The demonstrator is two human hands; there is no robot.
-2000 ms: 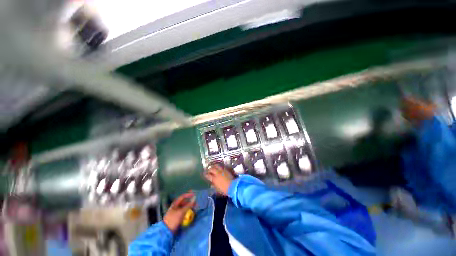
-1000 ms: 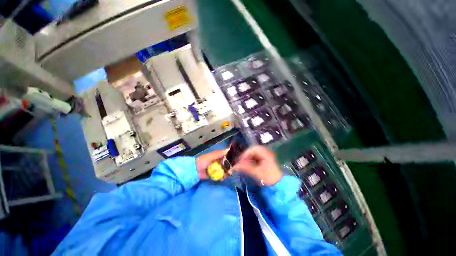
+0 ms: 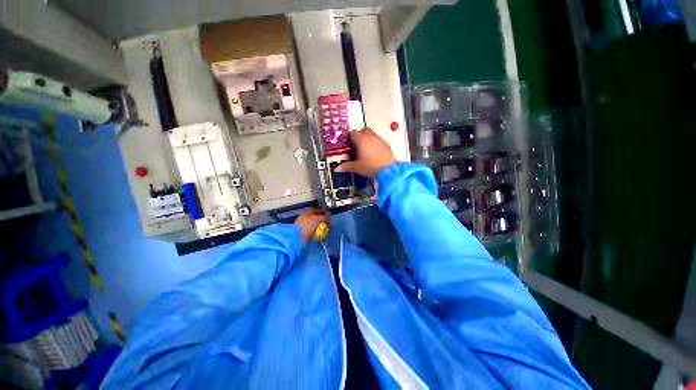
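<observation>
A dark red phone housing (image 3: 334, 126) lies in the right fixture (image 3: 314, 152), keypad grid at the far end and black window at the near end. My right hand (image 3: 368, 155) is on the housing's right side, thumb over the window end; its fingers partly cover the fixture. My left hand (image 3: 310, 223) is at the machine's front edge with a small yellow round object (image 3: 321, 231) in it. The left fixture (image 3: 204, 175) holds no phone and has a blue clamp (image 3: 190, 200) beside it.
A clear blister tray (image 3: 475, 164) with dark phone parts lies on the green bench to the right. The pale machine head (image 3: 57, 97) is at the upper left. Red buttons (image 3: 394, 126) sit on the bed sides. Blue crates (image 3: 38, 293) stand at lower left.
The view has turned to face the machine. My right hand has moved from beside my left hand to the right fixture, where the red housing now lies. My left hand still has the yellow object.
</observation>
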